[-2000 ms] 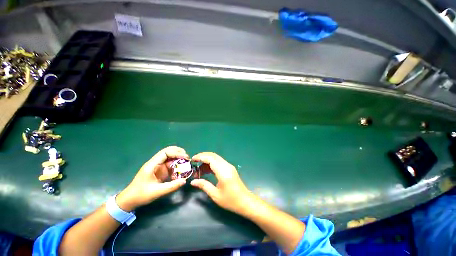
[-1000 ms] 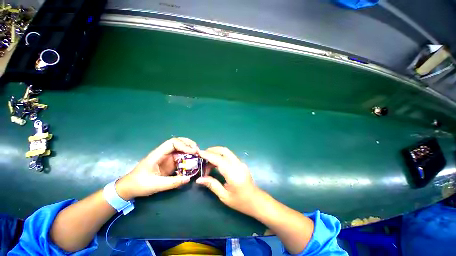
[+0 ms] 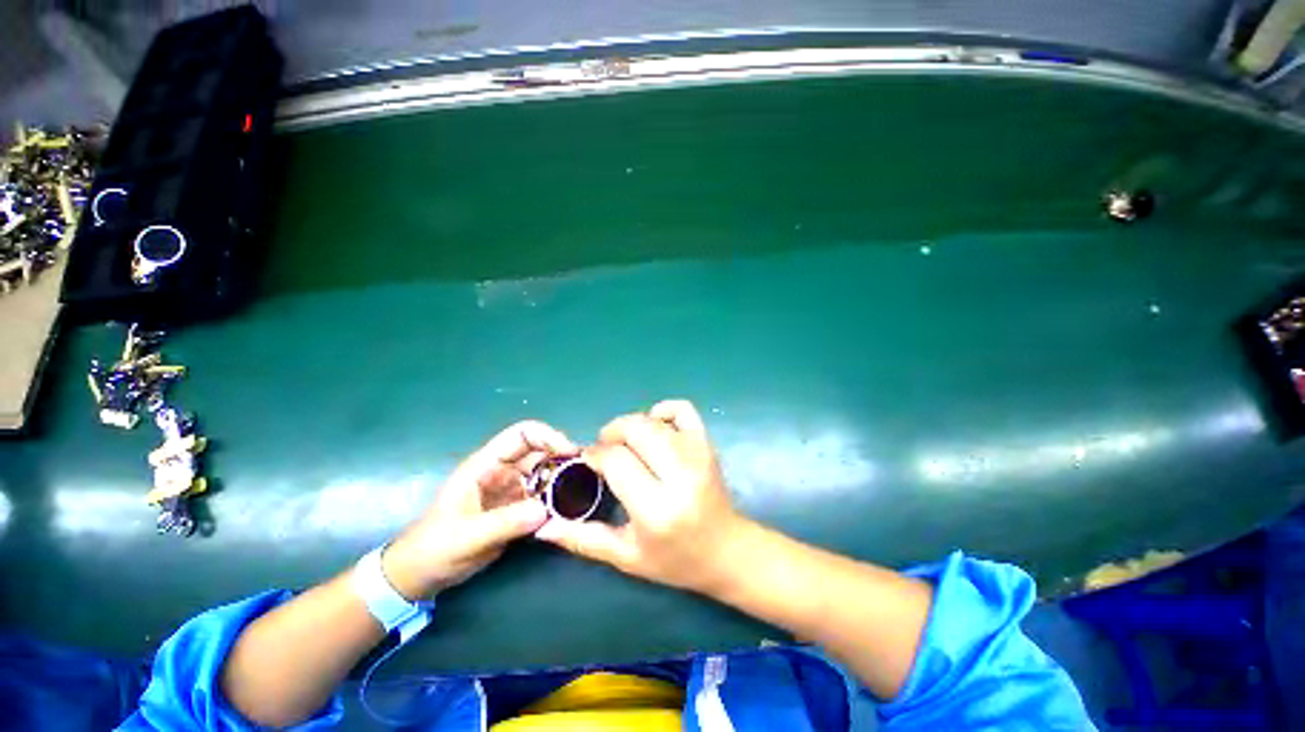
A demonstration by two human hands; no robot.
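A small round electronic module [image 3: 575,491] with a dark face and a thin pale rim is held between both hands above the green bench. My left hand [image 3: 487,501] grips it from the left, with fingers on its copper and silver inner side. My right hand [image 3: 666,493] holds its right side, with thumb below and fingers above. The fingers hide part of the module, and I cannot tell whether the rim is a separate ring. A pale blue-white strap is on my left wrist.
A black compartment tray [image 3: 179,172] with pale rings stands at the upper left, by a heap of gold-silver parts [image 3: 40,200]. Wired sub-assemblies [image 3: 175,469] lie at left. A small unit [image 3: 1126,205] sits far right, above a black parts box [image 3: 1278,350] cut by the edge.
The module has turned so its dark round face shows instead of mainly its inner parts. My right fingers have closed in around it. The camera view has shifted.
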